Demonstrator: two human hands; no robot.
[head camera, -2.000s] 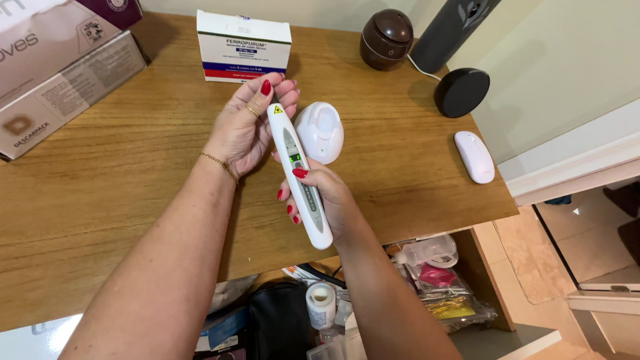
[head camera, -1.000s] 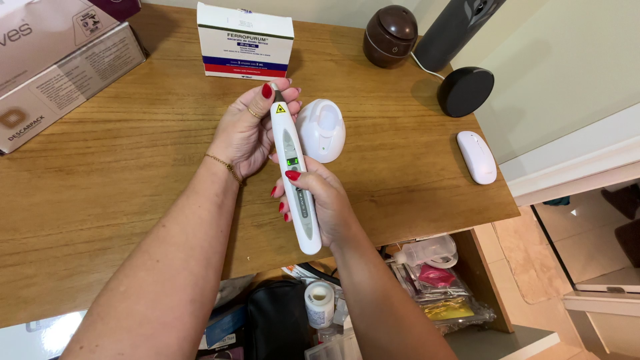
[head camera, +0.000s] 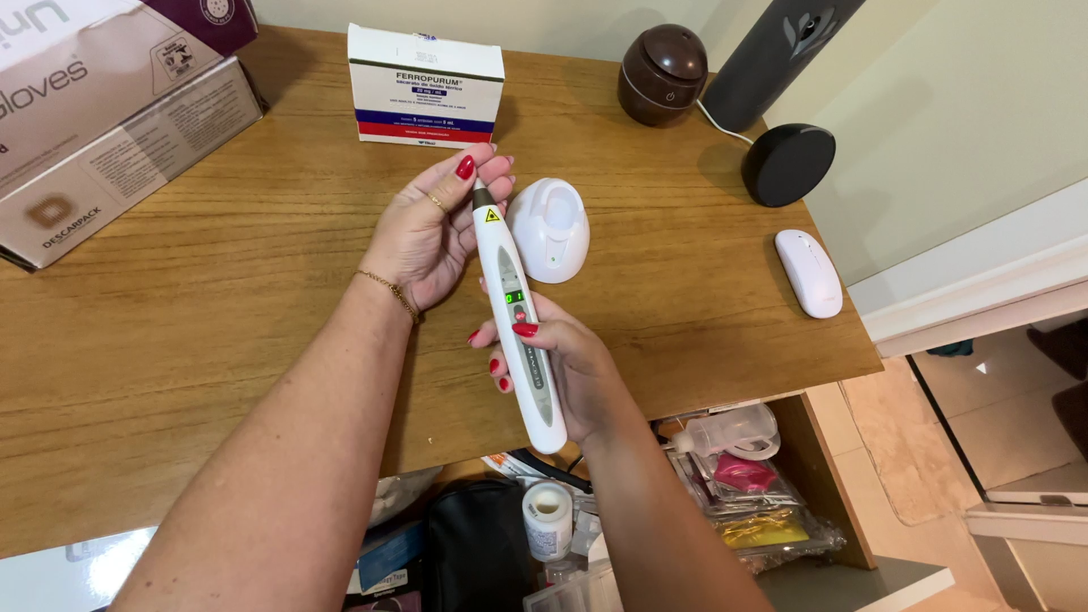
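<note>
A white handheld laser therapy pen (head camera: 503, 263) with a grey button panel, a lit green display and a yellow laser warning sticker lies across my right hand (head camera: 561, 357). My right fingers wrap its lower half, the thumb near the buttons. My left hand (head camera: 438, 217) holds its dark, narrow tip between thumb and fingers; the fingers partly cover the tip. Just right of the tip, a white charging base (head camera: 552, 234) with a small green light stands on the wooden desk (head camera: 212, 297).
Behind stand a medicine box (head camera: 425, 98), a brown humidifier (head camera: 665, 75), a dark cylinder (head camera: 765, 64) and a black round device (head camera: 789, 166). Glove boxes (head camera: 144, 153) are at left, a white mouse (head camera: 807, 274) at right. Below, an open drawer (head camera: 837, 501) holds a white bottle (head camera: 548, 518) and packets.
</note>
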